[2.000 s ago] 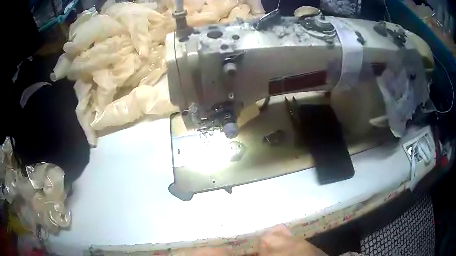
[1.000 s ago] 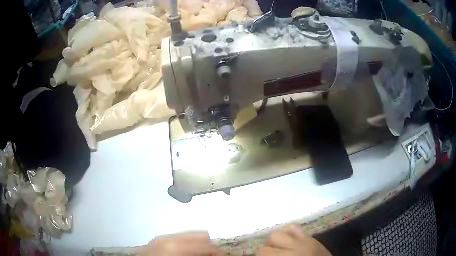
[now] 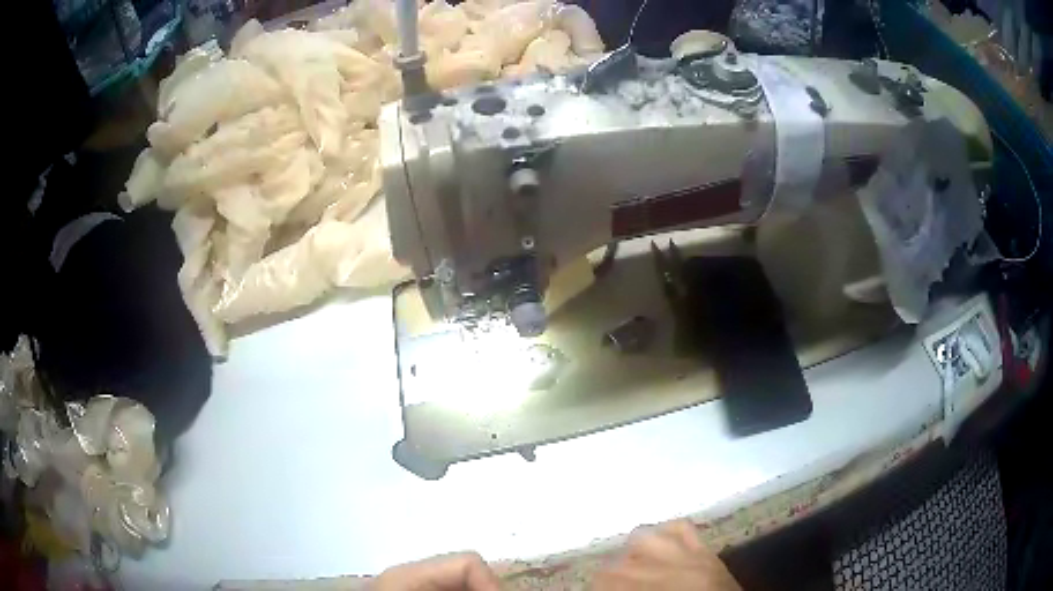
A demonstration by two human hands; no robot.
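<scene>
My left hand (image 3: 437, 574) and my right hand (image 3: 667, 561) are at the table's front edge, both cut off by the bottom of the picture. Their fingers are blurred, and I cannot tell whether they hold anything. The off-white sewing machine (image 3: 681, 144) stands in front of them. White glare covers the needle area (image 3: 497, 358), and no fabric can be made out there. A large crumpled heap of cream fabric pieces (image 3: 271, 150) lies behind and left of the machine head.
A flat black rectangle (image 3: 753, 346) lies on the machine bed, with thin dark prongs beside it. A small dark metal piece (image 3: 627, 335) is near it. A small cream pile (image 3: 121, 462) is at the left edge. A crumpled whitish bag (image 3: 918, 225) hangs at the right end.
My left hand has come further into view at the bottom edge since the earliest frame, then shifted right and lower. My right hand stays near the table edge. The machine and heap look unchanged.
</scene>
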